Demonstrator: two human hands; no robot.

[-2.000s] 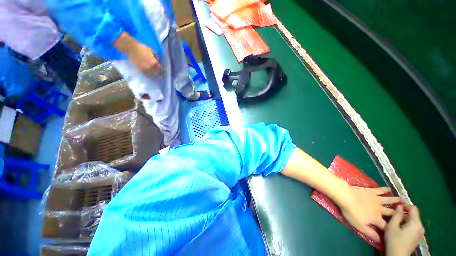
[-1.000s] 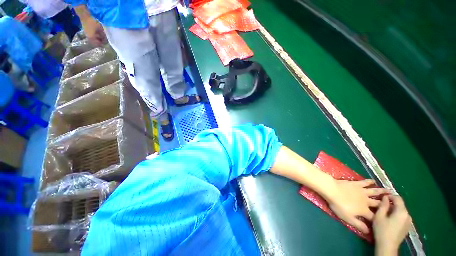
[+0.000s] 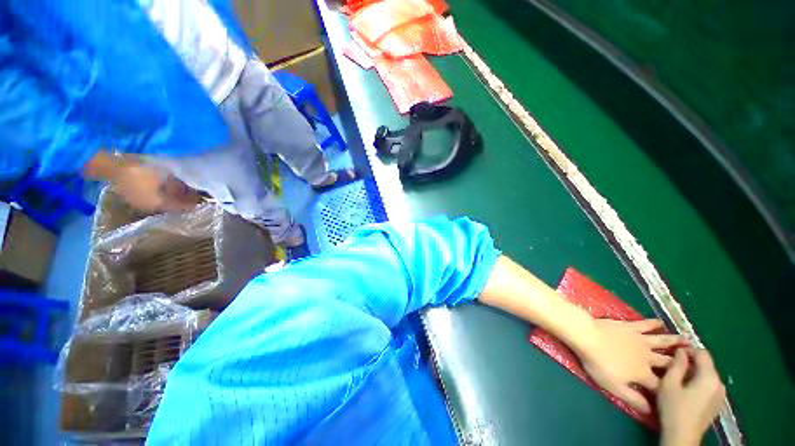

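A red bubble bag [image 3: 601,300] lies flat on the dark green bench [image 3: 492,370], beside the pale edge strip. My left hand [image 3: 621,355] rests palm down across the bag with its fingers apart, pointing at the strip. My right hand [image 3: 690,392] is at the lower right, its bent fingers touching the left fingertips at the bag's far edge. Whether it pinches the bag is hidden. My left hand and forearm cover the middle of the bag.
A black strap [image 3: 429,144] lies on the bench. Beyond it is a pile of red bags [image 3: 405,43]. The pale strip [image 3: 601,209] borders the green belt [image 3: 697,218]. At left are lined cartons [image 3: 174,261], a blue perforated basket [image 3: 344,213] and a person in a blue smock [image 3: 105,78].
The person at the left has moved nearer and leans over the cartons with an arm reaching out. The view has shifted slightly. My hands stay at the same place on the bag.
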